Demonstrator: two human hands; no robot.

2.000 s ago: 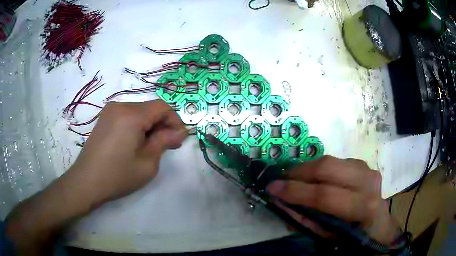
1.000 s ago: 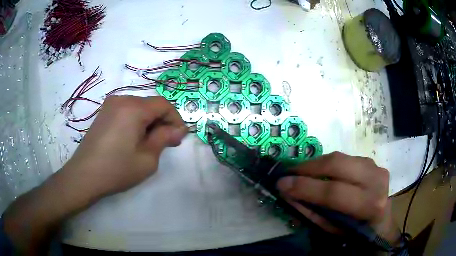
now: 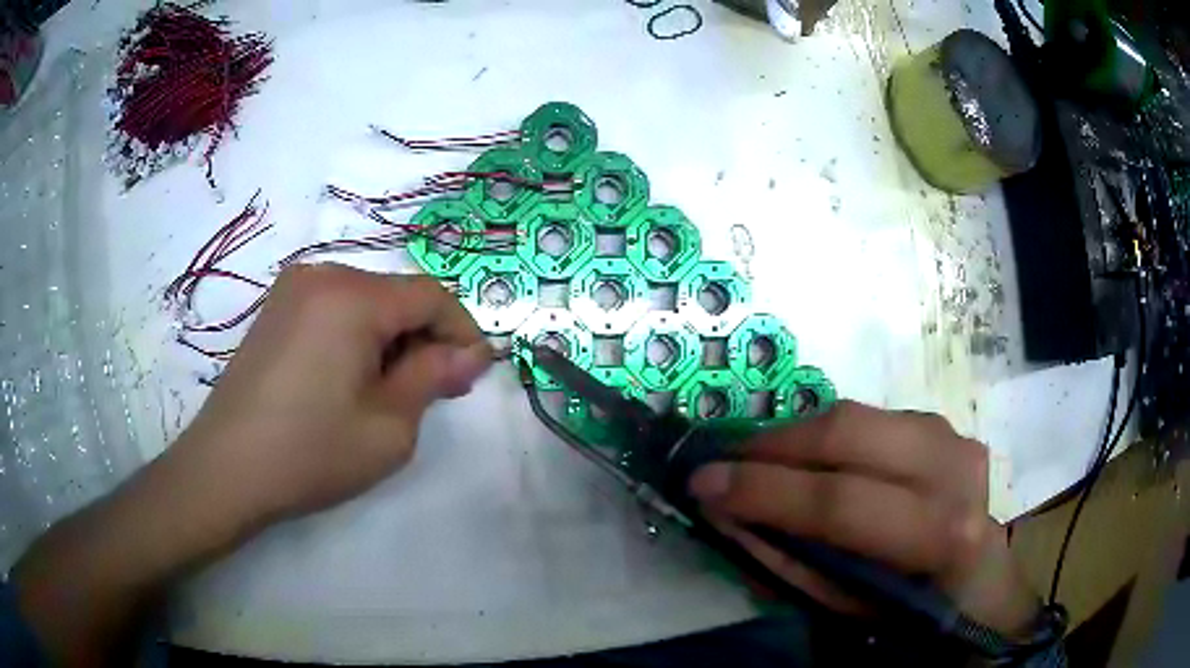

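The green PCB panel (image 3: 607, 292) of joined ring boards lies on the white surface. Red and black wire leads (image 3: 463, 141) stick out left from its upper boards. My right hand (image 3: 848, 502) holds the soldering iron (image 3: 653, 450), its tip at the left edge of a ring board in the lower left of the panel. The thin curved guide tube runs beside the shaft to the tip. My left hand (image 3: 359, 372) pinches a lead at the same board edge, left of the tip. The lead is mostly hidden by my fingers.
A dense pile of red leads (image 3: 185, 81) lies at the upper left, with a small loose batch (image 3: 222, 261) below it. A squat yellowish container (image 3: 966, 111) and a black box (image 3: 1054, 261) stand at the right. Small dark loops (image 3: 675, 21) lie at the top. A cable hangs at the right.
The iron tip was at the board's left edge, moved right over the board about a second ago, and is now back at the left edge. My left hand has hardly moved.
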